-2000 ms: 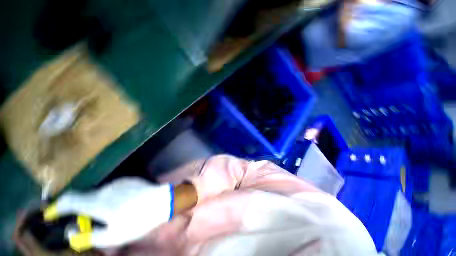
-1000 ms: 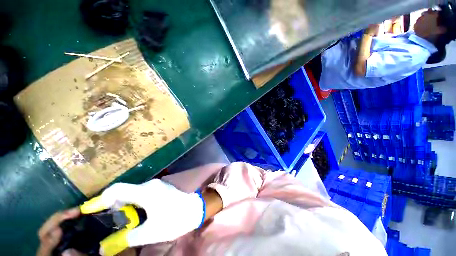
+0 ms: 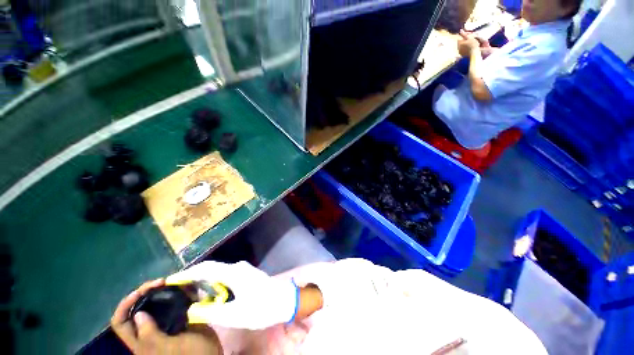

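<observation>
My bare left hand [image 3: 146,335], at the lower left, holds a round black moulded part [image 3: 165,308]. My right hand [image 3: 240,297], in a white knit glove with yellow fingertips and a blue cuff edge, is closed on a yellow and black knife [image 3: 212,292]; its blade is hard to make out. The gloved fingertips are against or just beside the part. A stained cardboard mat [image 3: 167,215] lies on the green bench with a small white dish [image 3: 197,193] and a thin pale stick [image 3: 191,165] on it.
Black parts [image 3: 115,184] lie left of and behind the mat. A framed clear panel [image 3: 278,76] stands behind right. A blue tote [image 3: 459,225] of black parts is below the bench edge; another blue bin [image 3: 591,267] stands right. A person in light blue [image 3: 511,66] sits at the far bench.
The view has swung and pulled back, showing more bench, the whole tote and the neighbour. Both hands remain together around the black part, the gloved hand still at its right side.
</observation>
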